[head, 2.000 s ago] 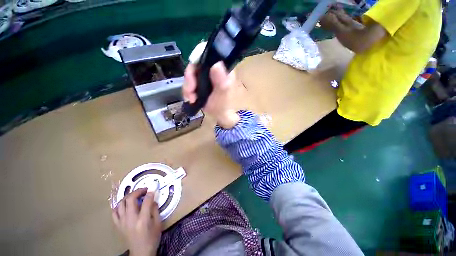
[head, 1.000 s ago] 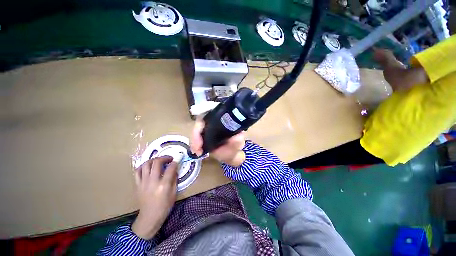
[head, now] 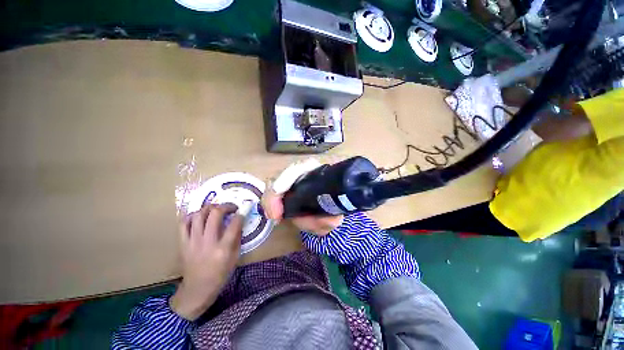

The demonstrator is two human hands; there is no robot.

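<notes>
A white slotted disc cover (head: 235,182) lies flat on the cardboard-covered bench in front of me. My left hand (head: 211,237) rests on its left part, fingertips near the centre; I cannot tell if they pinch a small piece there. My right hand (head: 309,220) is closed around the black electric screwdriver (head: 330,189), tilted over the disc's right side. The tool's tip is hidden by my hand. A rounded white piece (head: 295,173) shows just behind the right hand.
The silver screw feeder (head: 308,89) stands beyond the disc. The green belt (head: 137,20) carries white discs (head: 374,31). A bag of small parts (head: 479,102) and a coiled cord (head: 441,152) lie at right. A person in yellow (head: 547,184) is at the right.
The screwdriver came down from above the feeder to the disc, and now leans lower to the right. The left hand stays on the disc. The view has shifted.
</notes>
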